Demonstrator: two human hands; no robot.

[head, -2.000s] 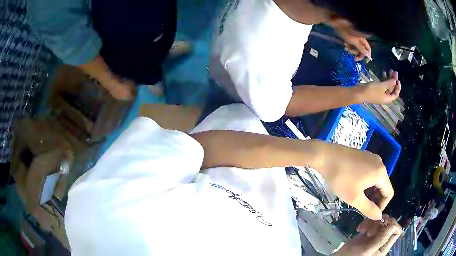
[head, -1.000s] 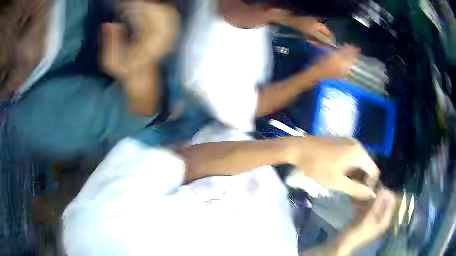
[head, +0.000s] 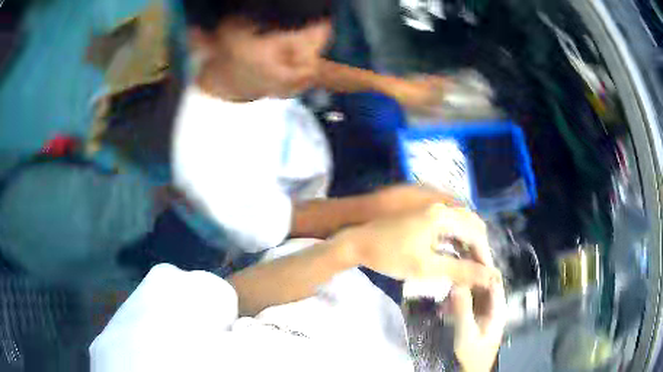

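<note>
The view is blurred. My left hand reaches in from the left, its fingers curled, and meets my right hand, which comes up from the bottom edge. The fingertips of both hands are close together or touching. Whether a strip is between them is too blurred to tell. A small white piece shows just below my left hand, and I cannot tell if it is held. Part of a grey flat-faced thing shows at the bottom, right of my right hand.
A seated person in a white shirt is close on my left, one forearm beside mine. A divided blue bin holds small white pieces. Grey-white strips lie beyond it. A yellowish thing and a curved pale edge are at right.
The view has swung, so the neighbour and blue bin show farther left. The neighbour's forearm now lies beside mine. The teal-sleeved person's hand has left the picture. My hands remain together.
</note>
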